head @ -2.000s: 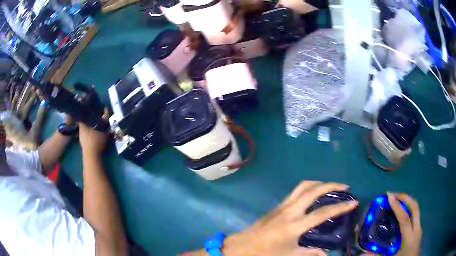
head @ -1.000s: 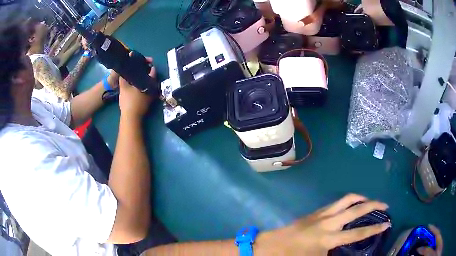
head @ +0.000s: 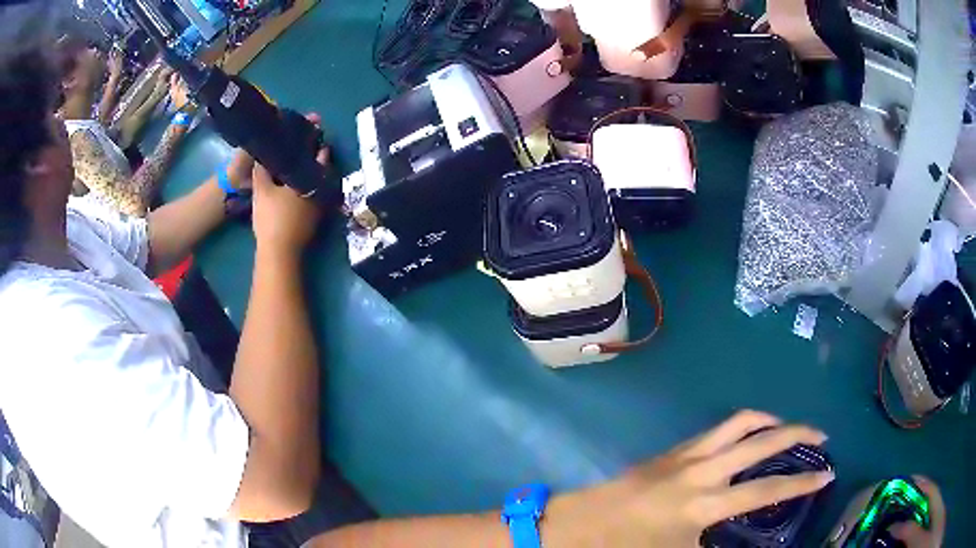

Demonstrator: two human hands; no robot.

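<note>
My left hand, with a blue wristband, lies spread over the black top of a portable speaker at the bottom right. My right hand is at the bottom edge, partly cut off, holding a second speaker whose light ring glows green; a finger rests on its top. The lower parts of both speakers are cut off by the picture's edge.
Stacked cream speakers stand ahead, beside a black and white box. Pink speakers cluster behind. Bubble wrap lies by a metal post. Another speaker stands right. At left a person holds a black tool.
The view has swung left, so the things on the table appear further right than at first. The light ring has changed from blue to green. My hands stay on both speakers.
</note>
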